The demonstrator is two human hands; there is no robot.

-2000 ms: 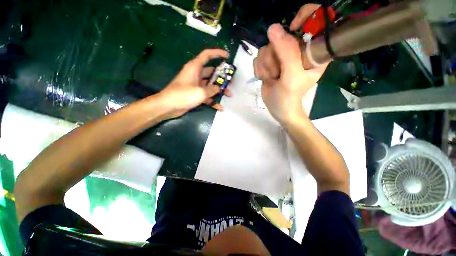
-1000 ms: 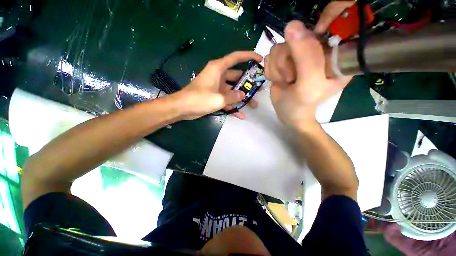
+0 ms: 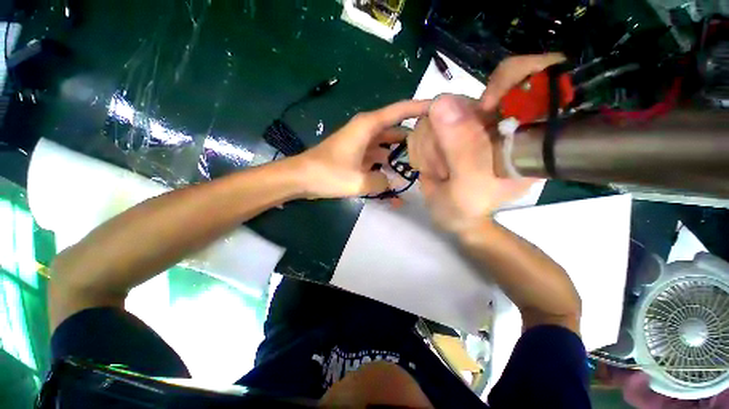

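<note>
My left hand (image 3: pixel 348 160) holds a small black unit (image 3: pixel 402 164) above the white sheet (image 3: pixel 416 256); most of the unit is hidden by my fingers and my right hand. My right hand (image 3: pixel 460 156) is a fist right against the unit, its thumb up. A thick grey-brown tube (image 3: pixel 631 150) with a black band and a white tie reaches from the right edge to my right hand, beside a red fitting (image 3: pixel 537 97). What the fist grips is hidden. A thin black cable runs below the unit.
A black cord with a plug (image 3: pixel 281 137) lies on the dark green bench (image 3: pixel 200 72). A white-framed part (image 3: pixel 372 17) is at the back. A dark heap (image 3: pixel 503 28) lies at the back right. White sheets lie left (image 3: pixel 160 212) and right (image 3: pixel 587 264). A fan (image 3: pixel 691 331) stands at right.
My right hand has come in against the unit, which is now mostly covered. The tube and red fitting have shifted with it. The whole view has also shifted.
</note>
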